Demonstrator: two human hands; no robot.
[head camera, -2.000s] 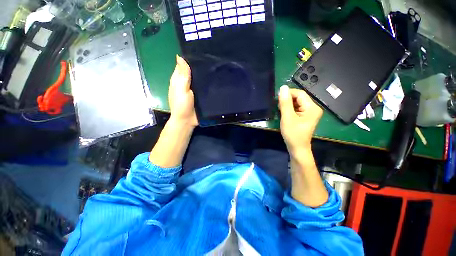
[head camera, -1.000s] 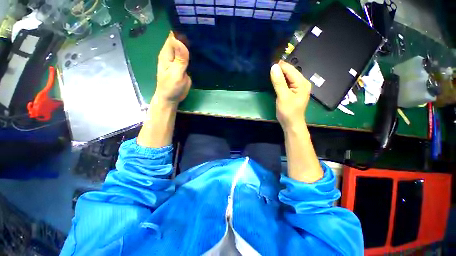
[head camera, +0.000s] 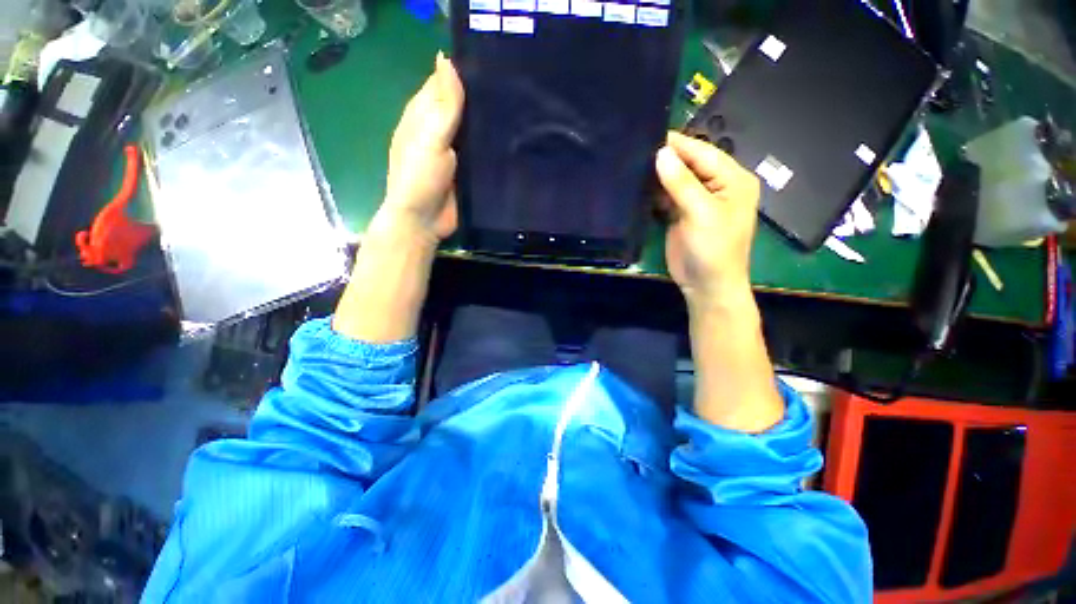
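Note:
The tablet (head camera: 564, 148) is upright in front of me, screen towards me, dark with rows of white boxes near the top. Its top end is cut off by the picture's edge. My left hand (head camera: 426, 153) holds its left edge, thumb up along the side. My right hand (head camera: 712, 212) is at its right edge, with the thumb and curled fingers against it. The fingers behind the tablet are hidden.
A bagged silver-grey back cover (head camera: 242, 195) lies left, beside an orange-red tool (head camera: 115, 224). A black back cover (head camera: 820, 112) with white stickers lies right, near a black handheld tool (head camera: 947, 254) and a whitish bottle (head camera: 1012, 183). A red-orange frame (head camera: 867, 454) stands below right.
The tablet was tilted back and further away a second ago; now it faces me more squarely and is nearer. Both hands moved with it, and the right hand now meets its edge.

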